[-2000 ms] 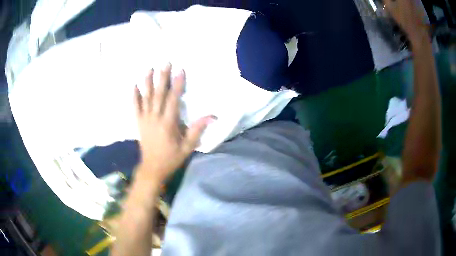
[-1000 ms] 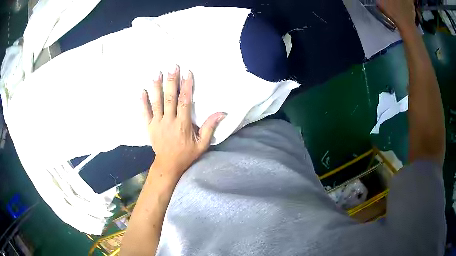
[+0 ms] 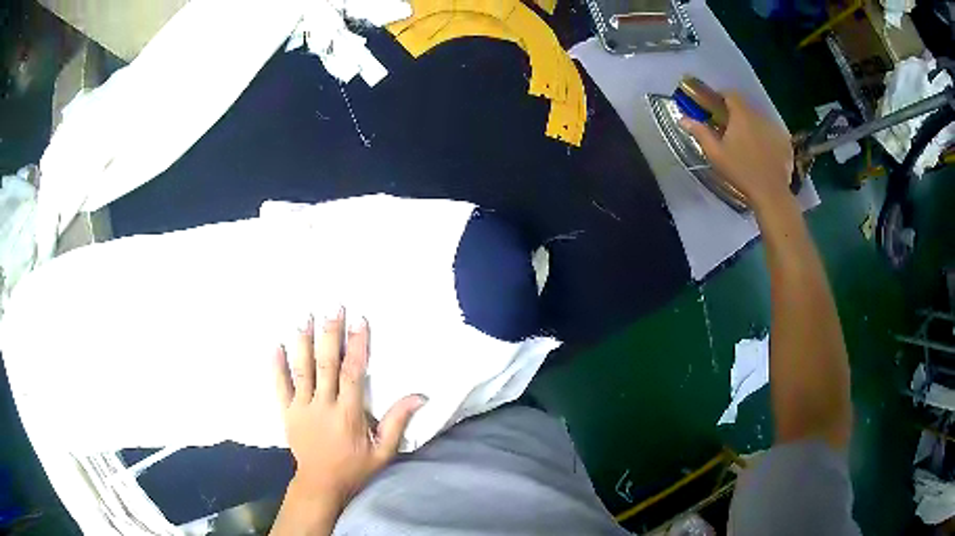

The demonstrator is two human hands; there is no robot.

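A large white garment panel lies over the navy-covered table, overexposed, with a curved cut-out at its right end showing navy. My left hand lies flat on the panel near its lower edge, fingers spread and holding nothing. My right hand is at the right, closed round the brown handle of a steam iron with a blue part. The iron is on a pale sheet, right of the panel and apart from it. The hand hides part of the iron.
Yellow-orange curved templates lie on the navy cloth at the top. A metal iron rest is at the top right. More white cloth drapes at upper left. White scraps and a yellow frame show over green below.
The view has shifted, so the panel appears lower and the templates, iron rest and iron have come into view. My left hand stays flat on the panel. My right hand appears lower and further left.
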